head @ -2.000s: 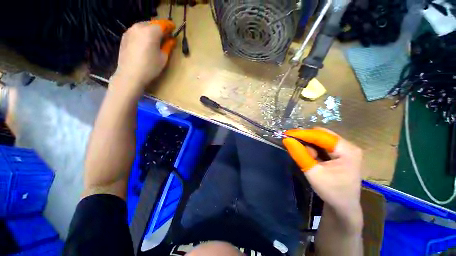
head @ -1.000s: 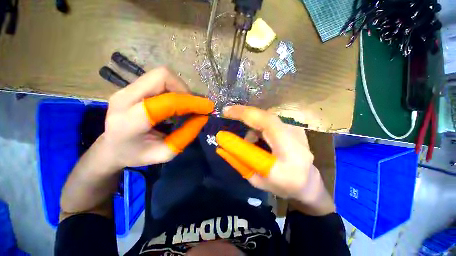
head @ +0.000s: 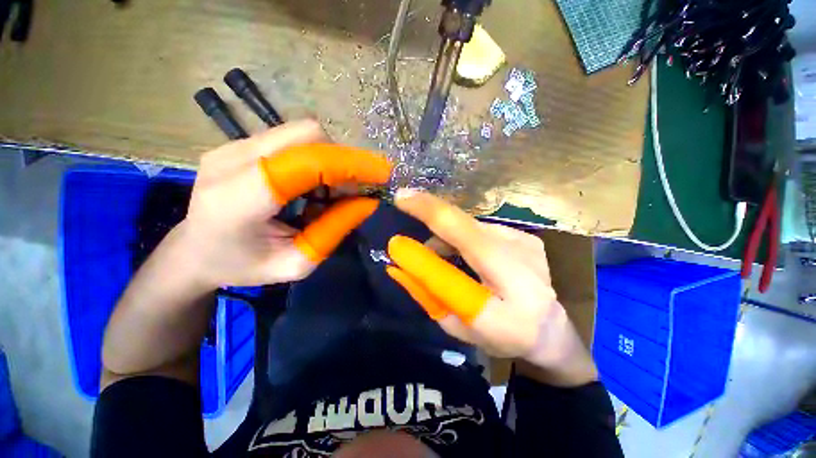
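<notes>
My left hand (head: 268,197), with orange finger cots, pinches a thin dark cable lead between thumb and index finger. Two black moulded connectors (head: 255,94) stick out on the cardboard beyond that hand; their cords run under it. My right hand (head: 479,268) meets the left fingertips at the lead's end, its bare index finger touching there. Small silver-white pieces (head: 381,256) show at its orange-covered fingertips. The exact contact at the lead end is too small to tell. The soldering iron (head: 437,89) points down just beyond both hands, with the curved solder feed tube (head: 395,72) on its left.
Silvery scraps (head: 367,112) lie around the iron tip. A yellow sponge (head: 480,57) and small pale board pieces (head: 516,103) lie right of it. A black lead bundle (head: 716,45) and red-handled pliers (head: 760,237) are at right. Blue bins (head: 667,335) stand below the bench edge.
Two seconds ago my left hand was at the upper left and my right hand held a lead near the iron. Now both hands meet at the bench edge, nearly unmoved over the last second.
</notes>
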